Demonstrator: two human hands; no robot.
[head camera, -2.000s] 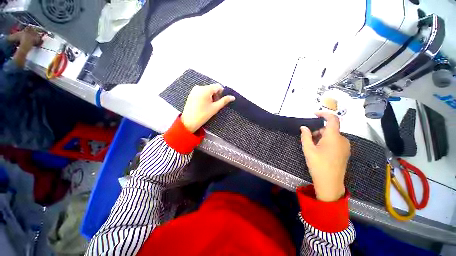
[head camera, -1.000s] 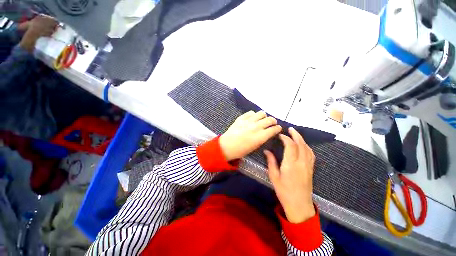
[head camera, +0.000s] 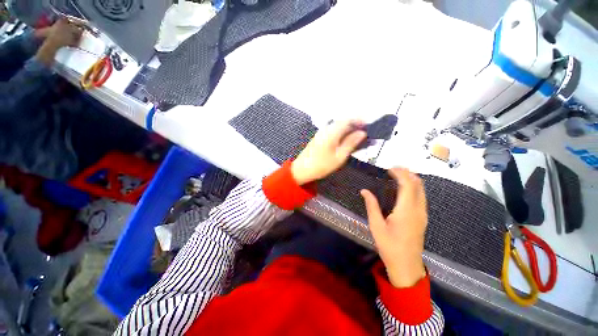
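Observation:
A long checked fabric panel (head camera: 452, 210) lies along the table's front edge. My left hand (head camera: 330, 149) is over its middle and pinches a small dark piece (head camera: 381, 128) between thumb and fingers, held above the table behind the panel. The piece is slightly blurred, and part of it is hidden by the fingers. My right hand (head camera: 397, 213) is over the panel with thumb and fingers apart and holds nothing. Fabric shears (head camera: 528, 259) with one yellow and one red handle loop lie at the panel's right end.
A white sewing machine head (head camera: 524, 72) stands at the right. Small cut pieces (head camera: 515, 190) lie behind the shears. Checked pieces (head camera: 190, 72) lie at upper left. A blue bin (head camera: 134, 243) is below the table. Another person's hand (head camera: 62, 34) is at far upper left.
The black strip no longer lies flat along the panel's back edge; a dark piece is now in my left hand, raised and moved back. My right hand has opened and shifted slightly right.

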